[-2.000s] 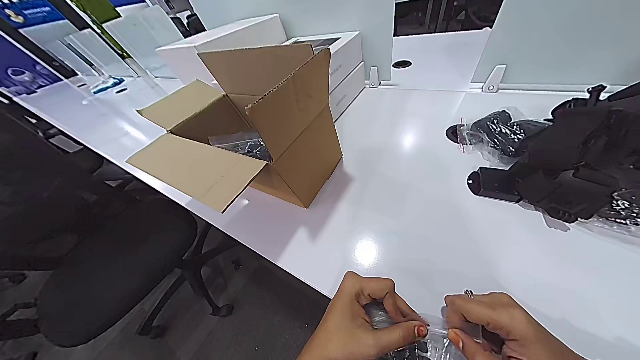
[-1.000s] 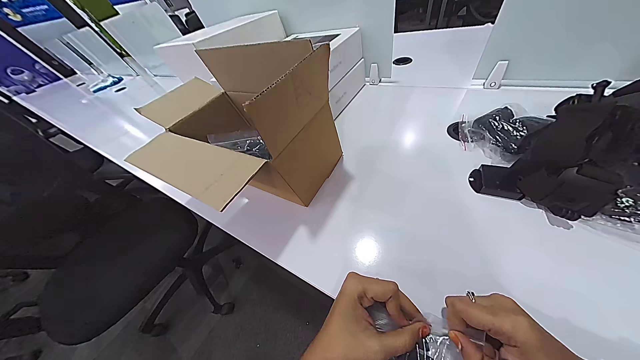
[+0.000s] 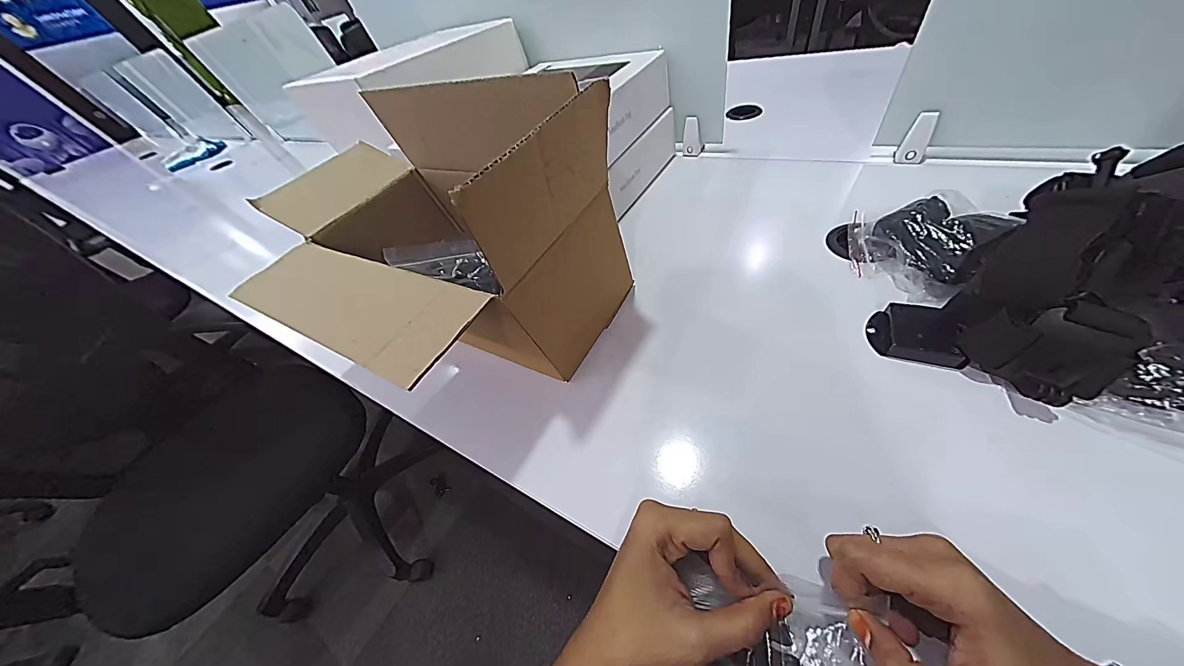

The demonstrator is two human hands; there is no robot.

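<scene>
Low in the head view, my left hand (image 3: 689, 587) pinches the top edge of a clear plastic bag (image 3: 819, 629) between thumb and fingers. My right hand (image 3: 911, 597), with a ring on one finger, grips the same edge just to the right. Dark contents show inside the bag, whose lower part is cut off by the frame. Beyond my hands, to the left, an open cardboard box (image 3: 564, 277) stands on the white desk with its flaps up and out. A clear bag with dark contents (image 3: 453, 264) lies inside it.
Black strapped gear (image 3: 1064, 287) and a bagged black item (image 3: 934, 240) lie at the right. White boxes (image 3: 638, 139) stand behind the cardboard box, near a desk divider (image 3: 1036, 74). A black office chair (image 3: 222, 490) is beside the desk at the left.
</scene>
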